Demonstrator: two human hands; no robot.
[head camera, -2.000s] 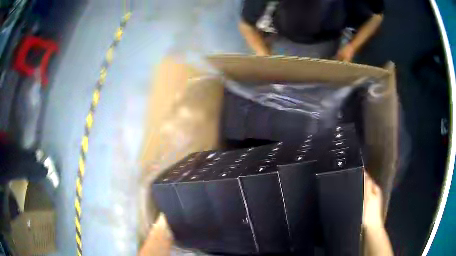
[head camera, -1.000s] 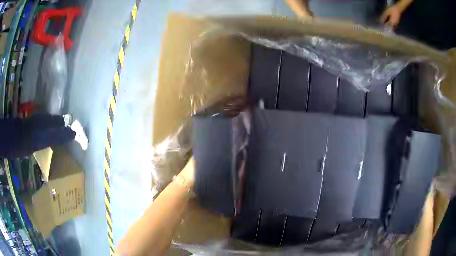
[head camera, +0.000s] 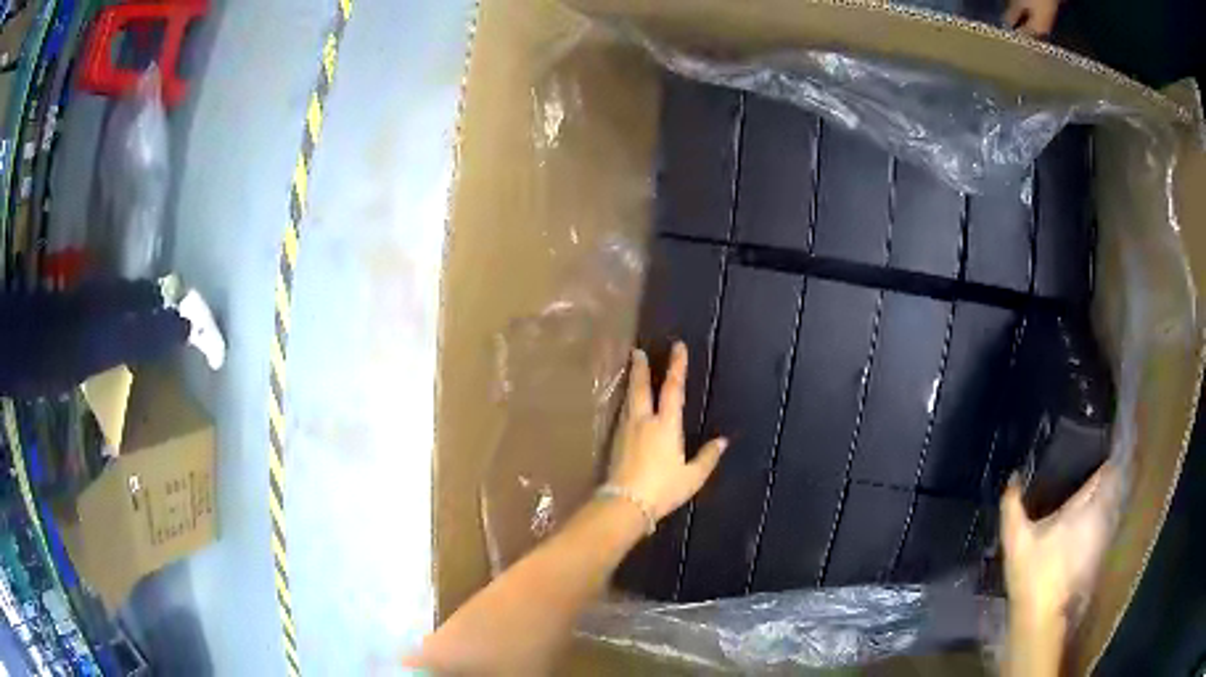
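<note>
Black retail boxes (head camera: 833, 357) lie in rows inside the open shipping carton (head camera: 456, 331). Clear carton liner (head camera: 794, 628) lines the walls and bunches at the near and far sides. My left hand (head camera: 661, 456) is open, fingers spread, on the leftmost boxes beside the left wall. My right hand (head camera: 1058, 542) is at the right wall, thumb and fingers around the near end of a black box (head camera: 1069, 456) that sits unevenly beside the row. Part of that box is hidden by the hand and shadow.
A person's hand (head camera: 1032, 16) shows at the carton's far edge. On the left are yellow-and-black floor tape (head camera: 294, 251), a red stool (head camera: 139, 46) with clear film hanging below it, a person's leg and white shoe (head camera: 199, 328), and a smaller brown carton (head camera: 159, 503).
The black box row held above the carton is now down inside it. My left hand has released it and lies spread on top. The carton appears shifted upward in view.
</note>
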